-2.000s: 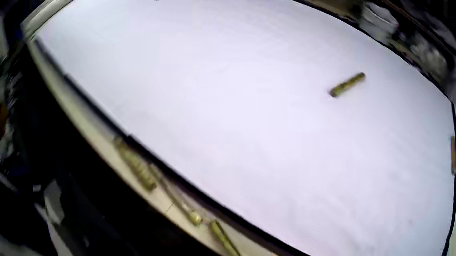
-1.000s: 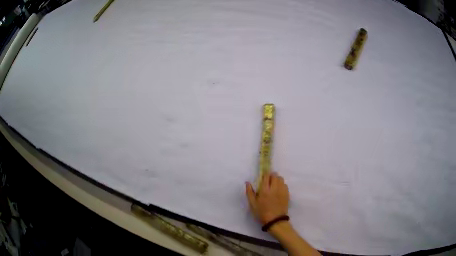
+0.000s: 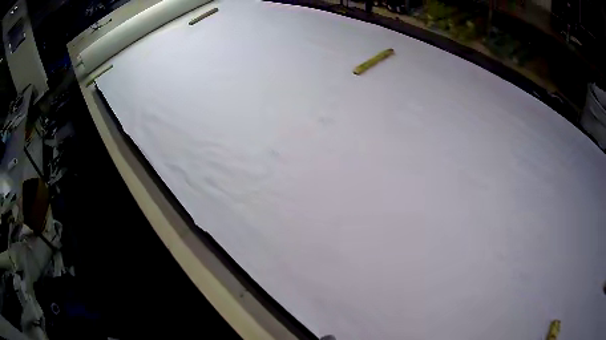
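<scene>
Neither of my hands is in the picture. The large white paper sheet (image 3: 372, 172) lies over the dark fabric, whose edge (image 3: 159, 176) shows as a thin black line along the near side. The paper has slight ripples at left centre. One yellow-brown weight (image 3: 374, 61) lies on the paper towards the far side, and another weight (image 3: 204, 16) lies near the far end. The tip of a further weight (image 3: 553, 330) shows at the bottom right edge. A thin bar (image 3: 100, 75) lies at the far left corner of the paper.
A thick white paper roll (image 3: 133, 36) lies across the table's far end. The cream table edge (image 3: 166, 232) runs down the left side. Scraps (image 3: 30, 279) lie on the floor at left. A white bucket (image 3: 595, 114) stands beyond the table at right.
The view has swung left towards the table's far end. The hand on the weight has left the picture, and the weights along the near table edge are out of view.
</scene>
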